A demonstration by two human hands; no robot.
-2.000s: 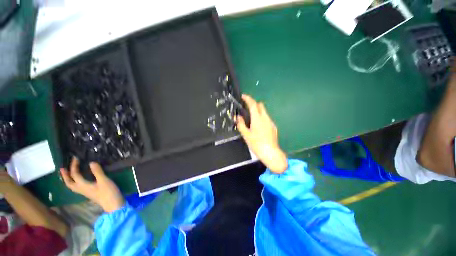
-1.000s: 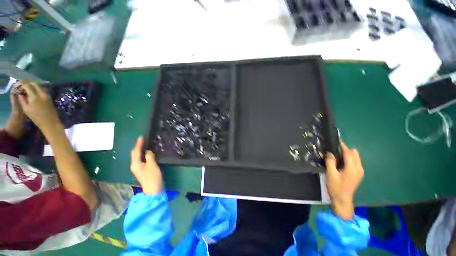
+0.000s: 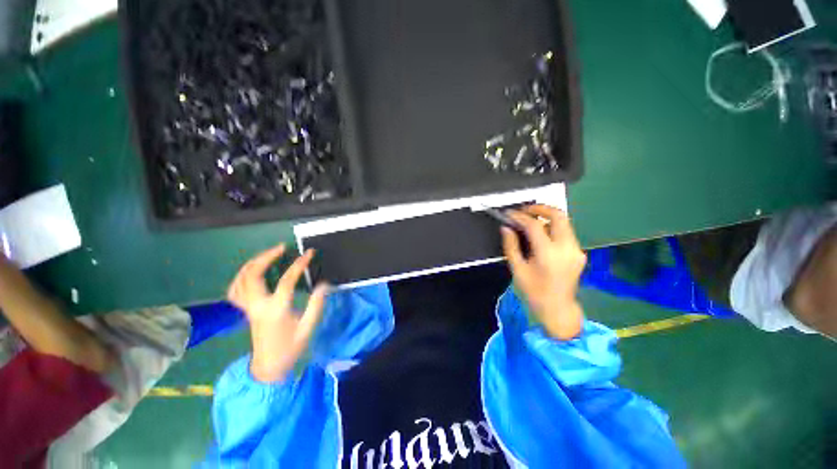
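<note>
The large black tray (image 3: 356, 110) lies on the green bench with one divider. A big heap of small black and silver parts (image 3: 248, 128) fills much of its left compartment. A small heap of parts (image 3: 528, 124) lies at the right side of the right compartment. The black work pad with white border (image 3: 404, 245) lies at the bench edge before the tray. My right hand (image 3: 551, 270) is at the pad's right end, holding thin tweezers (image 3: 500, 216) between thumb and fingers. My left hand (image 3: 278, 316) has its fingers spread at the pad's left end, empty and slightly blurred.
White paper (image 3: 41, 224) lies at the left. A neighbour's arm (image 3: 50, 321) is at the left and another person's arm (image 3: 803, 270) at the right. A clear cord loop (image 3: 748, 82) and a black piece with white edge (image 3: 766, 20) lie at the upper right.
Both hands have let go of the tray's sides and moved to the pad. More of the pad shows between the tray and the bench edge. The camera view has shifted.
</note>
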